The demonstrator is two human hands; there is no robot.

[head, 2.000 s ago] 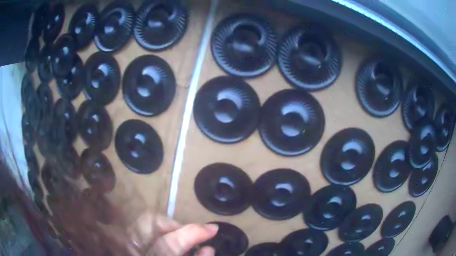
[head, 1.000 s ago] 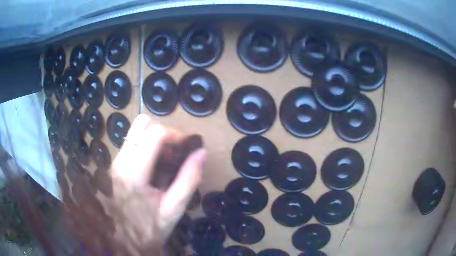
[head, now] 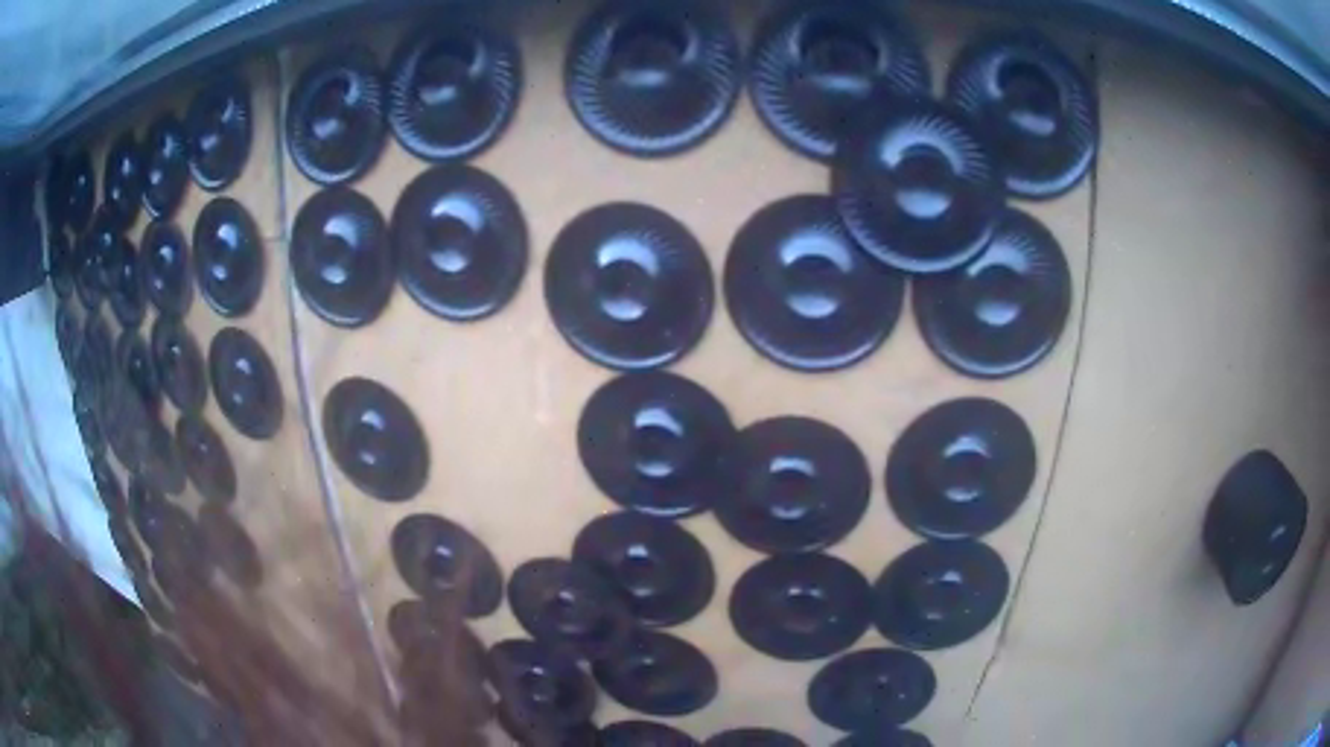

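Observation:
Many glossy black round discs [head: 629, 286] with raised rings and shiny centre domes lie on brown cardboard [head: 489, 382]. Some lie singly. At the upper right one disc [head: 920, 183] overlaps its neighbours. A single tilted disc [head: 375, 438] lies left of centre with bare cardboard to its right. More discs crowd together at the lower middle and along the left side. Neither my left hand nor my right hand can be made out. A reddish-brown blur covers the lower left, and I cannot tell what it is.
A taller dark piece [head: 1254, 528] stands alone on the right cardboard panel. A thin pale line [head: 309, 365] and a dark line [head: 1081, 336] divide the cardboard. A pale curved edge spans the top. A white area [head: 66, 467] shows at the far left.
My left hand, which was around a dark piece among the discs, is gone from view. One disc of a pair left of centre is no longer there. The view has shifted right.

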